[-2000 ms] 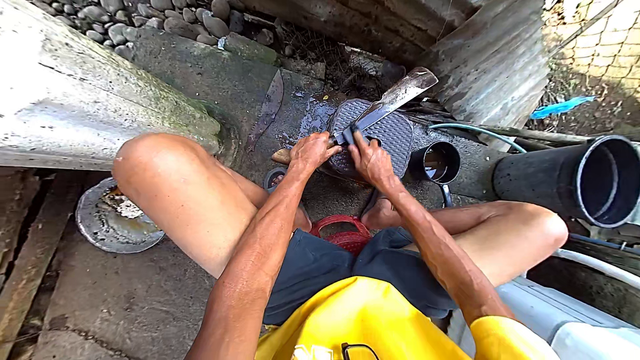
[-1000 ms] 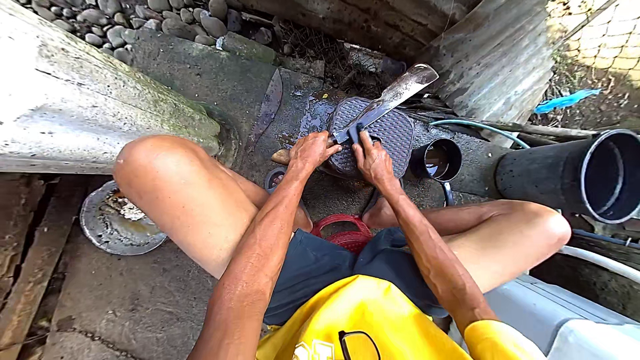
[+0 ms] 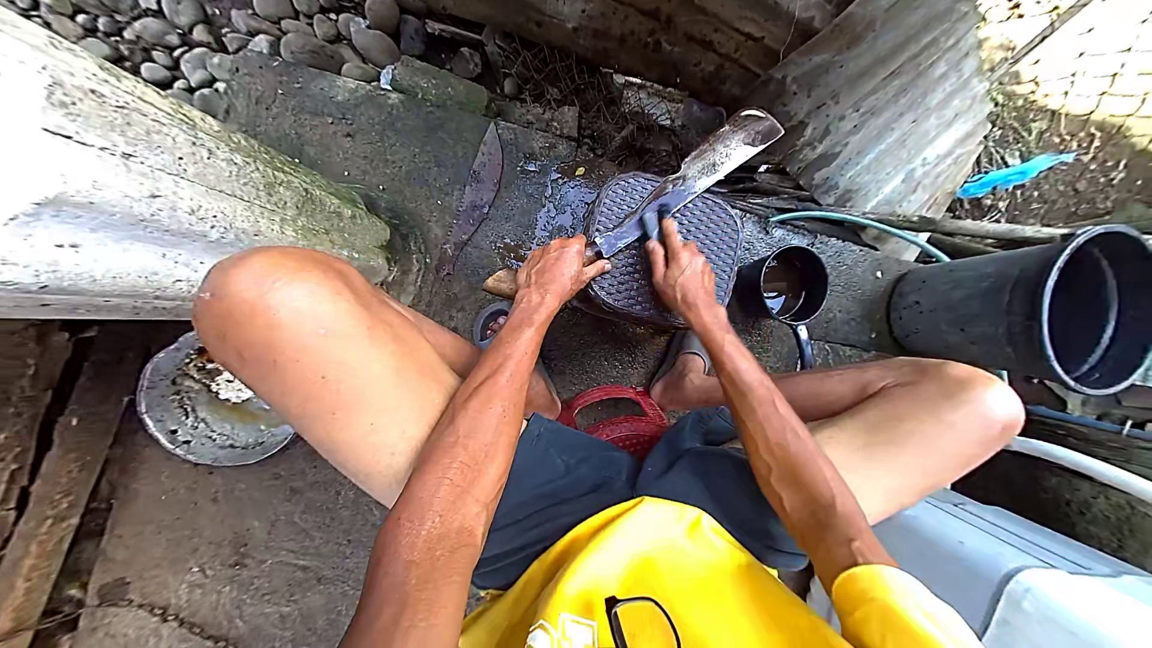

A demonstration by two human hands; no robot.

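Observation:
My left hand (image 3: 555, 273) is closed on the wooden handle (image 3: 500, 283) of a wide-tipped machete. Its wet blade (image 3: 711, 162) slants up to the right across a dark, woven-textured stool top (image 3: 643, 286). With my right hand (image 3: 680, 270) I hold a small grey block, apparently a sharpening stone (image 3: 651, 224), against the blade not far from the handle. Another long, dark blade (image 3: 477, 198) lies on the wet concrete left of the stool. Right of the stool stands a black pot (image 3: 790, 284) with some liquid in it.
A large black bucket (image 3: 976, 306) lies tilted at the right, below a green hose (image 3: 864, 223). Between my feet is a red plastic seat or basket (image 3: 621, 418). A dirty metal lid or pan (image 3: 211, 405) lies left of my knee, near a thick concrete post (image 3: 180, 180).
My right hand and the grey block have shifted slightly along the blade. My left hand has kept its hold on the handle.

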